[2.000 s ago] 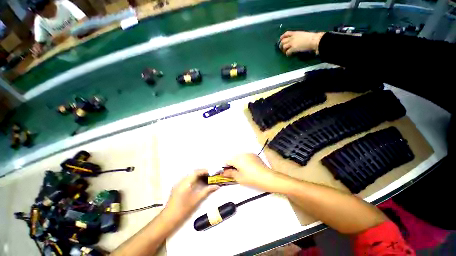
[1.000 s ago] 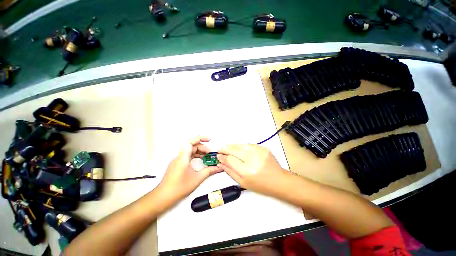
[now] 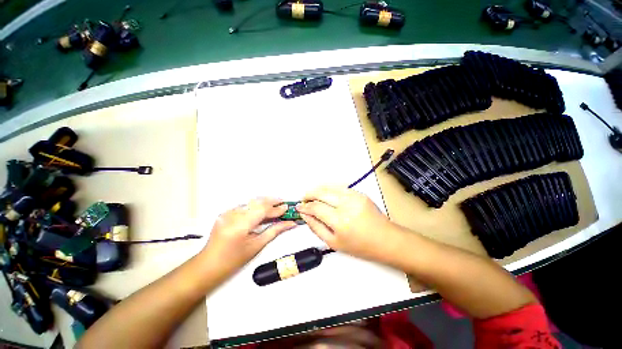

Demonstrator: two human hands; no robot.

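Observation:
A small green circuit board (image 3: 292, 212) shows between the fingertips of both hands, over the white work sheet (image 3: 252, 150). The housing around it is mostly hidden by the fingers. My left hand (image 3: 244, 228) grips its left end. My right hand (image 3: 341, 217) holds its right end with thumb and fingers. A black cable with a small connector (image 3: 387, 155) comes out beyond my right hand. A closed black oval unit (image 3: 288, 266) with a tan band lies on the sheet just below the hands, its cable running under my right hand.
Unfinished units (image 3: 68, 238) are piled at left, cables sticking out right. Rows of black covers (image 3: 487, 153) stand on tan cardboard (image 3: 508, 260) at right. One black cover (image 3: 306, 87) lies at the sheet's far edge. Banded units (image 3: 300, 9) sit on the green belt (image 3: 204, 41). A cable end (image 3: 595, 116) shows at far right.
The other person's arm over the covers has left the view. The yellow part seen between my hands earlier is now hidden, and the green board shows, turned flatter than a second ago. The view has shifted.

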